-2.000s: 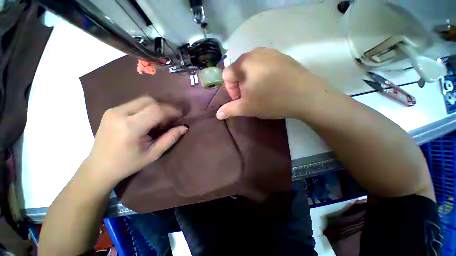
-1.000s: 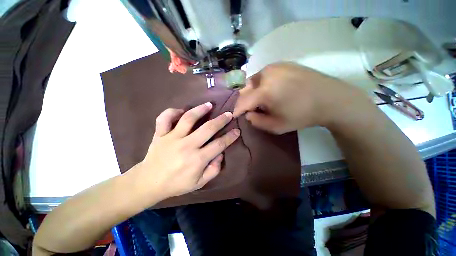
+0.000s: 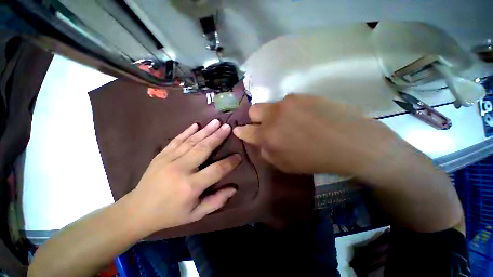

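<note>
A dark brown garment panel (image 3: 130, 135) lies on the white machine table, its upper part under the sewing machine's needle area. A brown patch pocket (image 3: 246, 186) shows by its curved outline on the panel. My left hand (image 3: 186, 176) lies on the panel and pocket, palm down, fingers spread, pointing at the needle area. My right hand (image 3: 286, 135) is at the pocket's upper right edge, thumb and forefinger close together beside my left fingertips; whether cloth is pinched between them cannot be told. A pale green round knob (image 3: 226, 101) sits just above the fingertips and partly hides the presser foot (image 3: 210, 98).
Thread snips (image 3: 424, 111) lie on the machine bed at right. An orange-red tuft (image 3: 157, 92) hangs left of the needle. Dark brown cut pieces (image 3: 24, 103) drape at far left. A measuring tape (image 3: 346, 193) edges the table. A blue basket (image 3: 475, 200) stands below right.
My left hand first moved from a curled pose at the panel's left to lying spread beside my right fingers. My right hand has moved slightly down from the knob. The camera view has shifted too.
</note>
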